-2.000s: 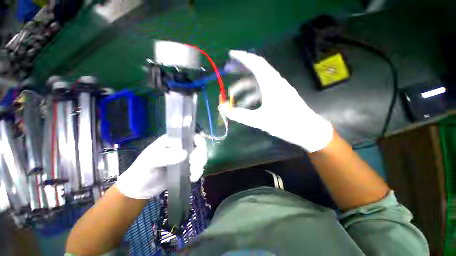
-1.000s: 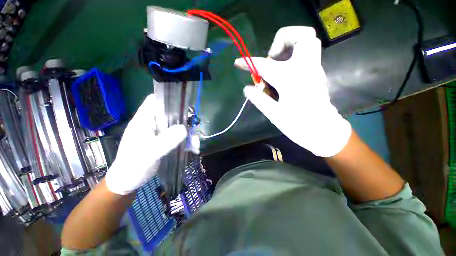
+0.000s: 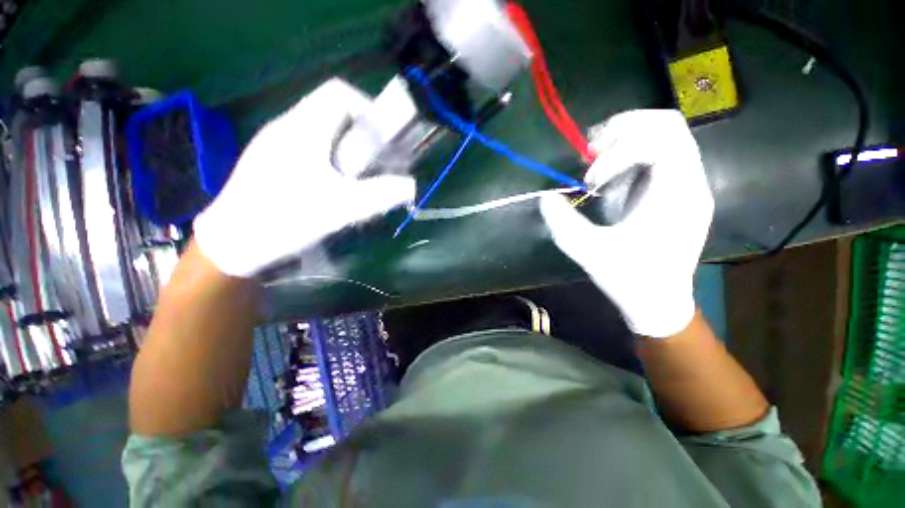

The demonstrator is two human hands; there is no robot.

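My gloved left hand (image 3: 303, 184) is shut around the silver bar of the motor unit (image 3: 397, 109), whose black bracket and round grey-white end cap (image 3: 481, 40) point up and right. Red lead wires (image 3: 551, 89), a blue lead wire (image 3: 526, 159) and a white lead wire (image 3: 486, 206) run to my gloved right hand (image 3: 645, 203). Its fingertips pinch the ends of these wires. A small yellowish piece shows at the fingertips, too small to name. A thin blue wire (image 3: 432, 189) hangs loose beside my left fingers. The picture is somewhat blurred.
Stacked silver units (image 3: 84, 208) stand at left, beside a blue parts bin (image 3: 179, 159). A yellow sponge (image 3: 705, 83) in a black stand and a black cable are at upper right. A blue basket (image 3: 347, 372) is below the bench edge, a green basket (image 3: 878, 347) at lower right.
The unit has turned from upright to a slant, its cap now up and right. My left hand has risen along the bar. My right hand has moved right, still pinching the wires.
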